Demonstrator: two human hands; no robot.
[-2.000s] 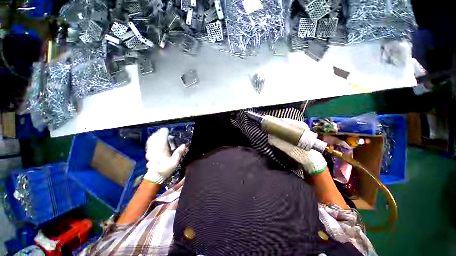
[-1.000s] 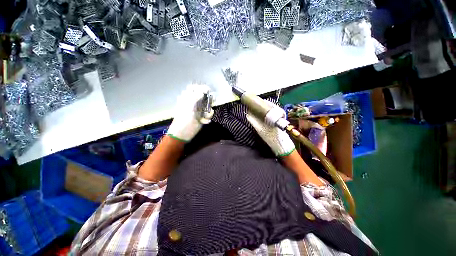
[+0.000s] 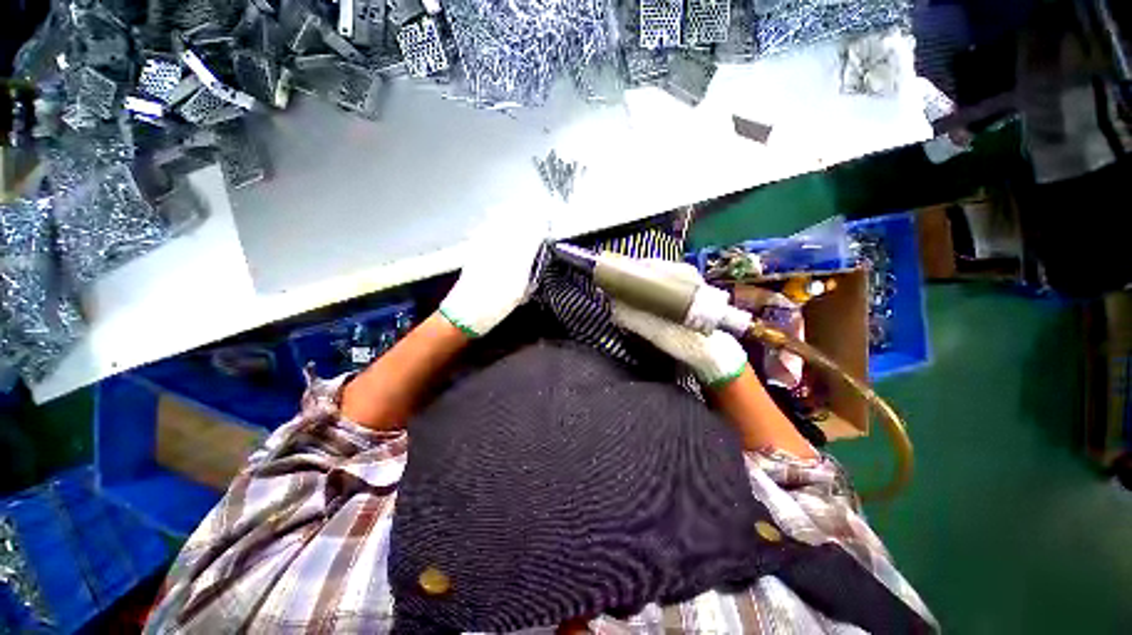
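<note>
My left hand (image 3: 499, 267), in a white glove with a green cuff edge, is at the table's front edge. It is closed on a small dark metal part (image 3: 541, 263); only a dark sliver shows at the glove's right side. My right hand (image 3: 685, 344), gloved the same way, holds the thick grey-beige air driver (image 3: 646, 287) roughly level. The driver's dark tip points left and meets the part at my left hand; the exact contact is hidden. Thin silver screws or pins (image 3: 559, 174) lie in a small cluster just beyond my left hand. Striped cloth (image 3: 581, 301) lies beneath the driver.
The white table (image 3: 323, 279) bears heaps of dark perforated parts (image 3: 354, 89) and silver pins (image 3: 528, 50). A flat dark plate (image 3: 751, 128) lies at the right. The hose (image 3: 857, 387) curves right over a cardboard box (image 3: 848, 354). Blue bins (image 3: 122, 434) stand below.
My left hand came up from below the table edge, took the dark part that lay alone on the table, and moved it to the driver tip. The driver has tilted closer to level.
</note>
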